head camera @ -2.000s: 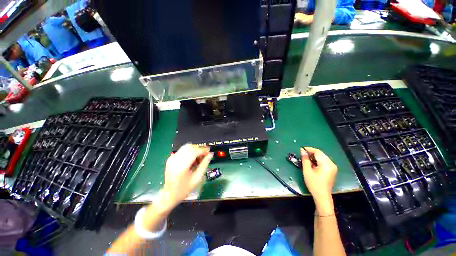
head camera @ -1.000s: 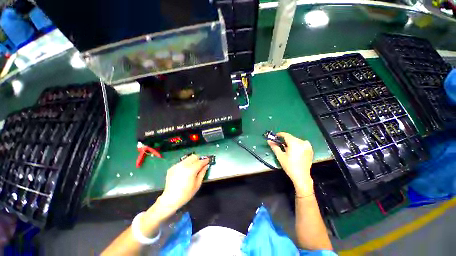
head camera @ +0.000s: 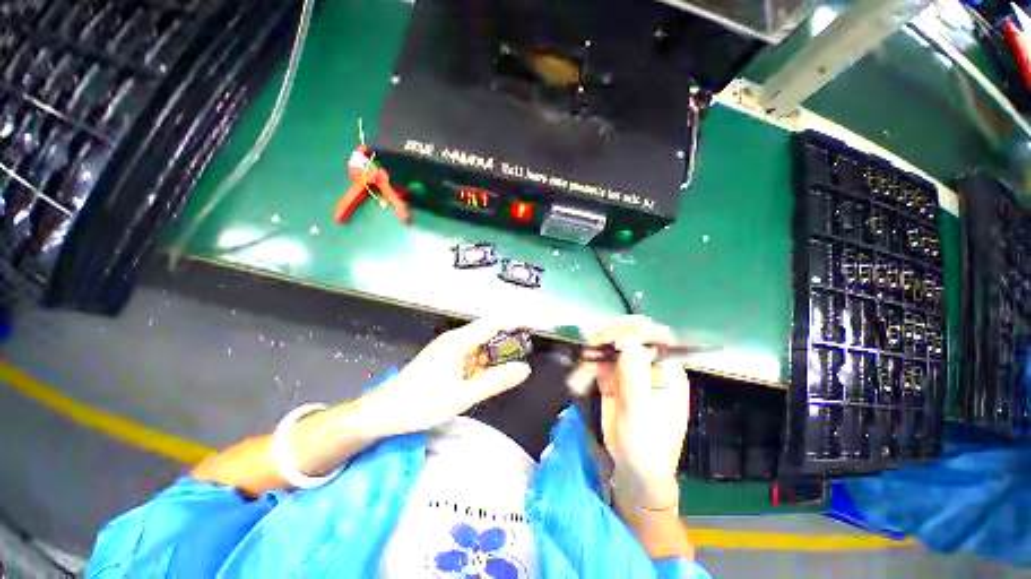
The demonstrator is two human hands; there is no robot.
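Observation:
My left hand (head camera: 447, 376) holds a small black-framed module (head camera: 508, 348) in its fingertips, just off the bench's front edge and over the lap. My right hand (head camera: 640, 396) is to its right, closed on slim dark tweezers (head camera: 667, 348); they are blurred and lie roughly level, apart from the module. Two more small modules lie on the green bench in front of the machine, one at the left (head camera: 475, 255) and one beside it (head camera: 521, 271).
The black hot-melt machine (head camera: 543, 124) stands at the centre back. Red-handled nippers (head camera: 371, 190) lie at its left front corner. A black cable (head camera: 612, 281) lies below it. Stacked blister trays (head camera: 170, 147) stand at left; a filled tray (head camera: 871, 305) lies at right.
The view has tilted down. Both hands have moved back over the bench edge. Two modules now lie on the bench, my left hand holds one, and tweezers now show in my right hand.

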